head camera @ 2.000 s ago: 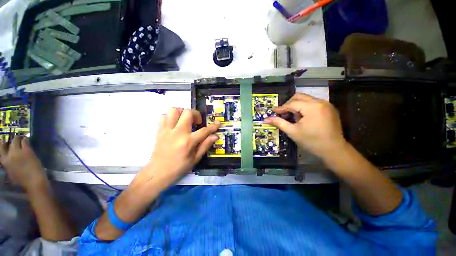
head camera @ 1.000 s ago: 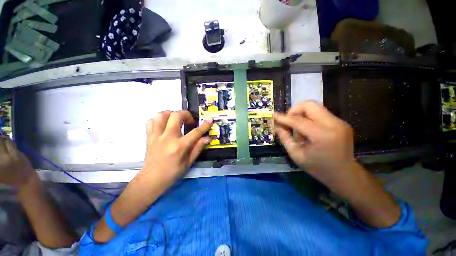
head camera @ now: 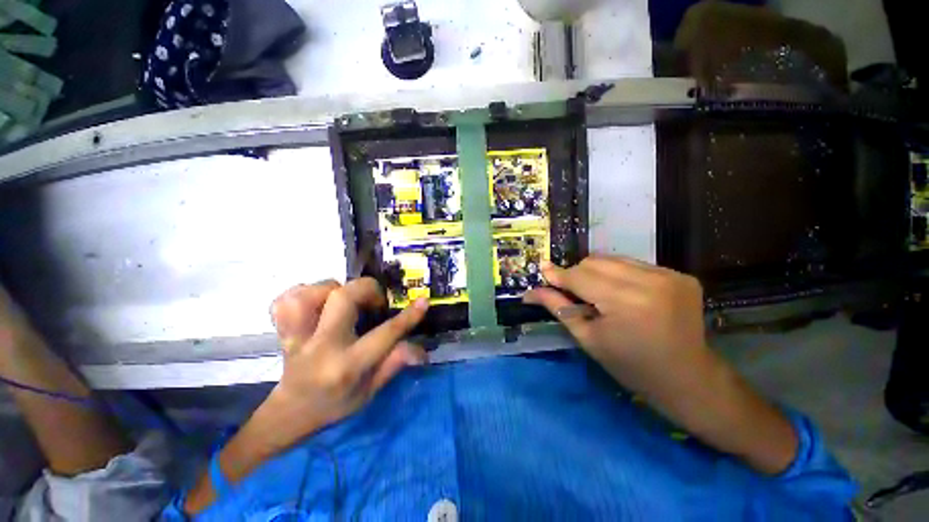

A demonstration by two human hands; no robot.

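Note:
A black solder pallet point(head camera: 359, 184) sits between the rails and holds two yellow-edged circuit boards, one above the other in view. A green hold-down strip point(head camera: 476, 219) lies across both boards. My left hand point(head camera: 341, 347) rests at the pallet's lower left, index fingertip touching the lower board point(head camera: 453, 267) near its yellow blocks. My right hand point(head camera: 642, 321) is at the pallet's lower right, thumb and index fingertips at the lower board's right edge. The fingers are bent close together and a dark shape shows between them; whether they hold anything is unclear.
Grey rails point(head camera: 234, 120) run above and below the pallet. A dark conveyor section point(head camera: 784, 204) is at right. Green strips, a polka-dot cloth point(head camera: 188, 46) and a small black holder point(head camera: 410, 46) are at the back. Another person's arm point(head camera: 46, 398) is at lower left.
The view has shifted, so the bench things sit further left and higher. Both hands have moved down the boards toward the wearer, to the lower board's near edge.

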